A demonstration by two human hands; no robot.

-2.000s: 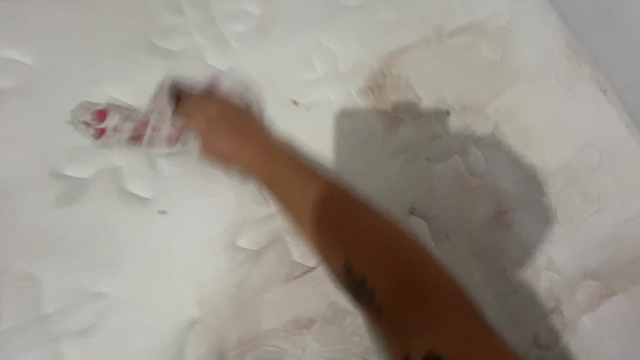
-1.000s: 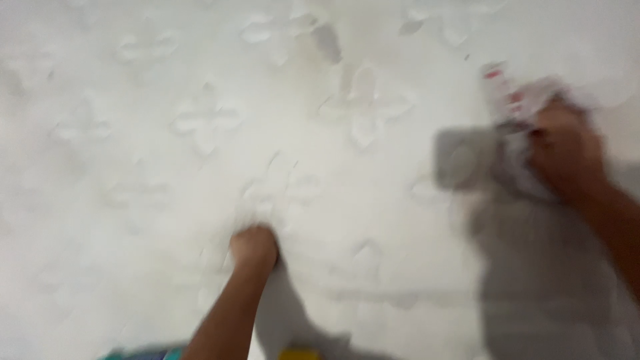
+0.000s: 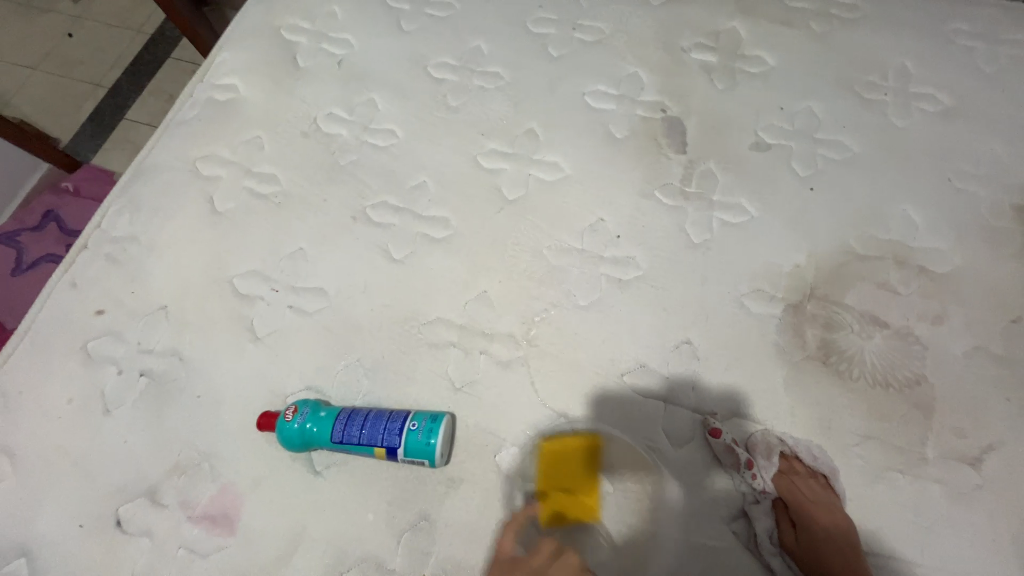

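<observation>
My left hand (image 3: 536, 548), blurred at the bottom edge, has its fingers at a yellow sponge (image 3: 570, 478), which is over a round clear container (image 3: 632, 480). To the right, my right hand (image 3: 816, 512) presses a crumpled white cloth with red spots (image 3: 752, 460) on the white quilted mattress (image 3: 496, 264). A teal plastic bottle with a red cap (image 3: 368, 432) lies on its side left of the container. Brownish stains (image 3: 856, 328) mark the mattress above my right hand, and a pink stain (image 3: 218, 510) shows at lower left.
The piped edge of the mattress (image 3: 120, 184) runs down the left side. Beyond it are a tiled floor (image 3: 72, 48), dark wooden parts (image 3: 36, 142) and pink fabric with a purple star (image 3: 48, 240).
The view has shifted, bringing the bottle and container into sight. My left hand, closed and bare above the mattress a second ago, is now at the sponge. The cloth remains with my right hand.
</observation>
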